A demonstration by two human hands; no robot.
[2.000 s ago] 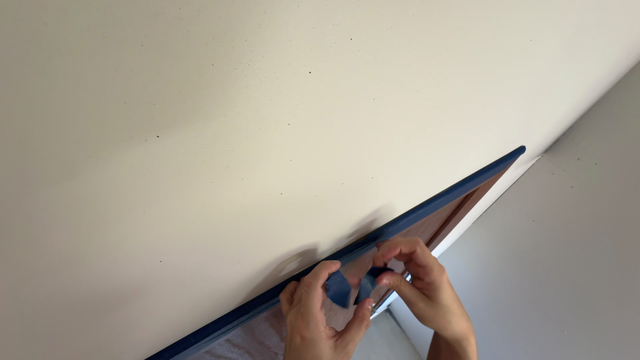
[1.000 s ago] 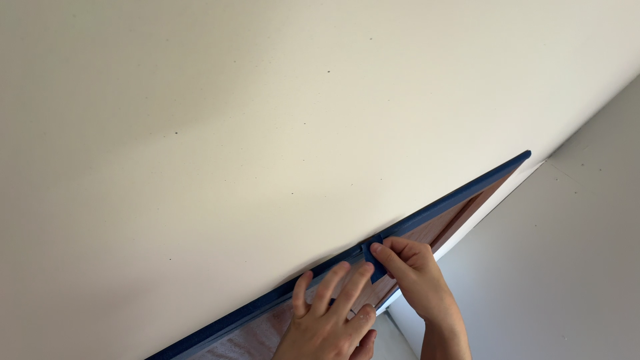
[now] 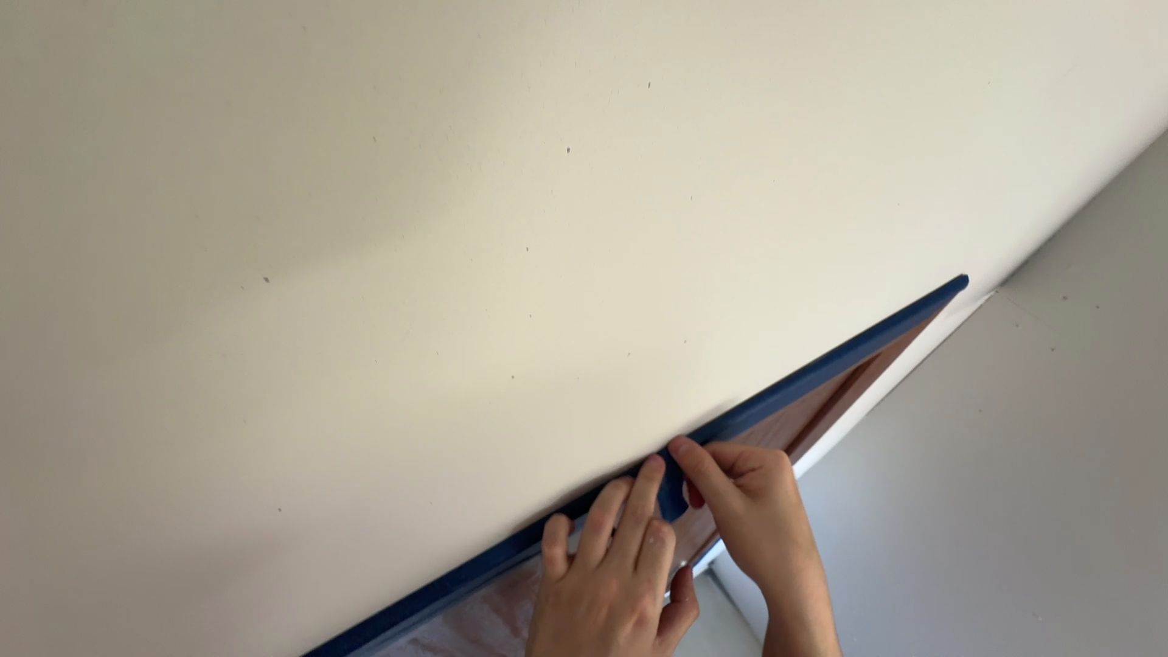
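Blue tape (image 3: 812, 372) runs along the upper edge of a reddish-brown wooden panel (image 3: 792, 415) that stands against a pale wall. A loose blue piece (image 3: 672, 497), seemingly tape, hangs over the panel face between my hands. My left hand (image 3: 607, 570) lies with its fingertips pressed on the blue edge, fingers slightly spread. Just right of it, my right hand (image 3: 753, 502) has its thumb on the edge at the top of the blue piece, its fingers curled behind. Whether its fingers pinch the piece is partly hidden.
The pale wall (image 3: 511, 228), dotted with small dark specks, fills most of the view. On the right it meets a second, greyer wall (image 3: 1031, 456) at a corner. A dark reddish strip (image 3: 835, 406) crosses the panel near its right end.
Two seconds ago both hands held blue pieces in front of the panel; now they are at its blue edge. My left hand's fingers have gone from curled to laid along the edge.
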